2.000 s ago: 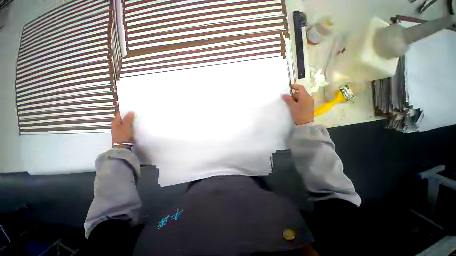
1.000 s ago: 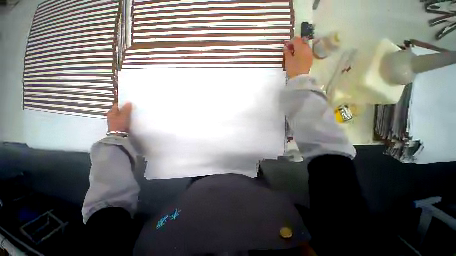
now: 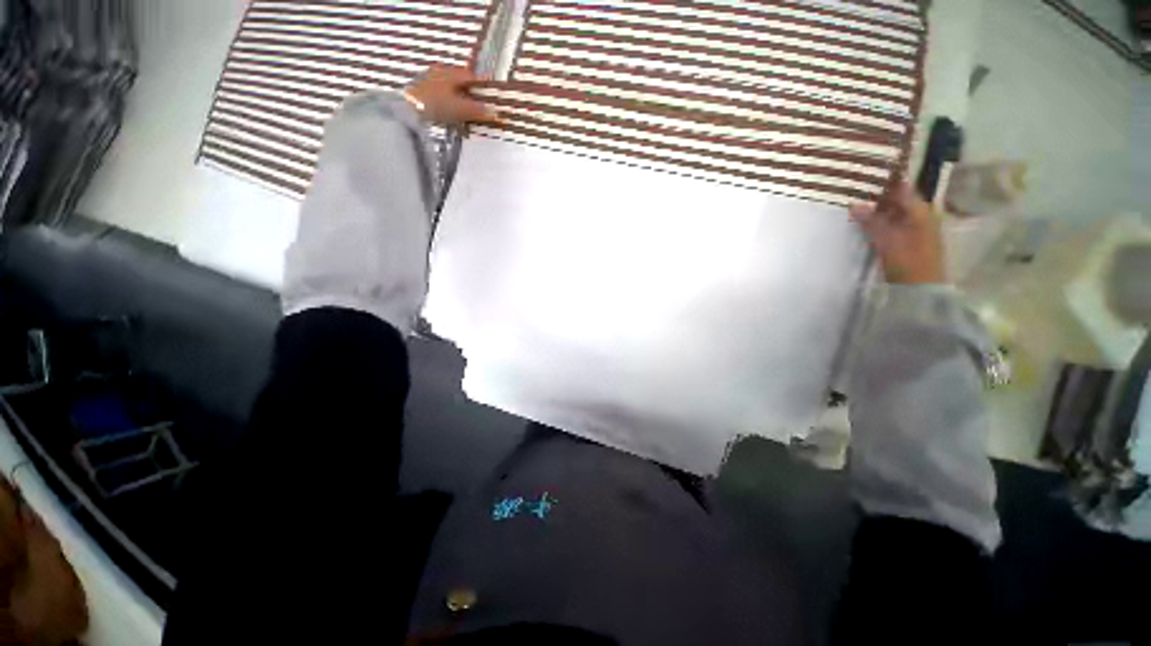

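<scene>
A white sheet [image 3: 631, 290] lies in front of me, tilted down to the right, with stepped lower corners. Narrow brown strips [image 3: 707, 133] run in close parallel rows across its upper part. My left hand [image 3: 452, 99] is at the sheet's upper left edge, its fingertips on the ends of the strips. My right hand [image 3: 906, 240] grips the right edge by the lowest strips, thumb on top. The undersides of both hands' grips are hidden.
Another striped sheet [image 3: 341, 76] lies left. A short black bar [image 3: 938, 158], a blurred small bottle [image 3: 987, 187] and a pale spouted container [image 3: 1111, 297] stand right. Stacked grey, dark-edged pieces [image 3: 1083, 423] lie at the lower right table edge. A stool frame [image 3: 133, 461] shows below left.
My left hand has moved up the sheet's left edge to the strips. My right hand has moved lower along the right edge. The view has turned, so the sheet appears further right and tilted.
</scene>
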